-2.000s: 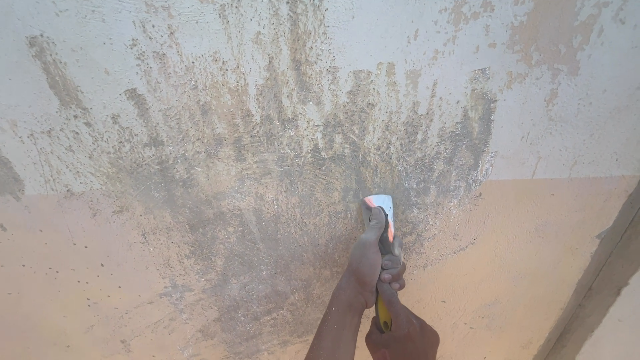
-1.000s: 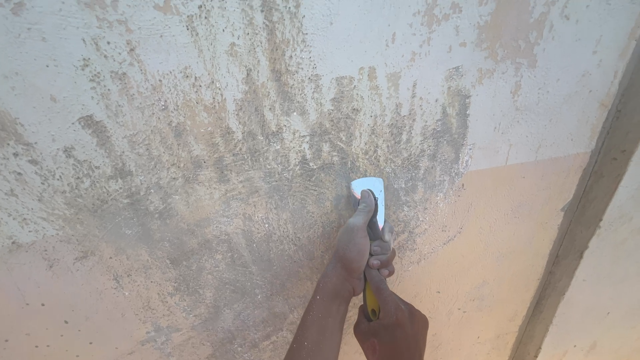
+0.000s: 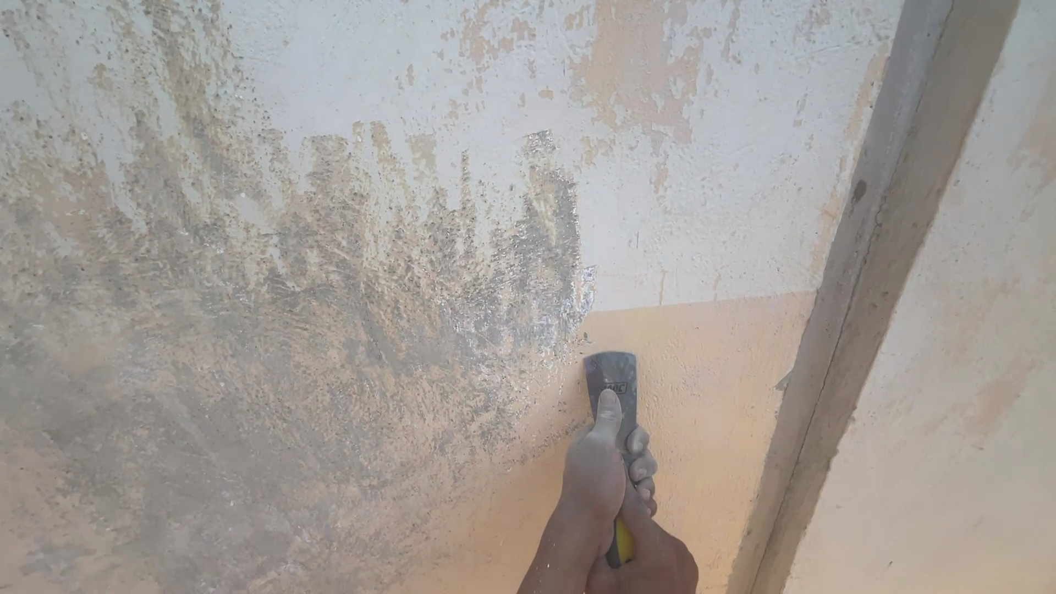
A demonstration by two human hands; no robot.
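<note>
A paint scraper (image 3: 611, 375) with a wide metal blade and a black and yellow handle lies against the painted wall (image 3: 701, 355), blade up, at the right border of a scraped grey patch (image 3: 272, 379). My left hand (image 3: 596, 470) is wrapped around its upper part, thumb pressed along the blade and fingers curled round the far side. Below it, my right hand (image 3: 652, 549) grips the yellow and black handle, partly hidden behind the left wrist. Both hands are dusty.
White paint with peeled spots covers the upper wall, and peach paint the lower part. A bare grey-brown concrete strip (image 3: 866, 272) runs slanting down the right side, with more pale wall (image 3: 949, 396) beyond it.
The scraper and both hands have moved from within the grey patch to its right border, onto peach paint. The view has shifted right, so more of the concrete strip shows.
</note>
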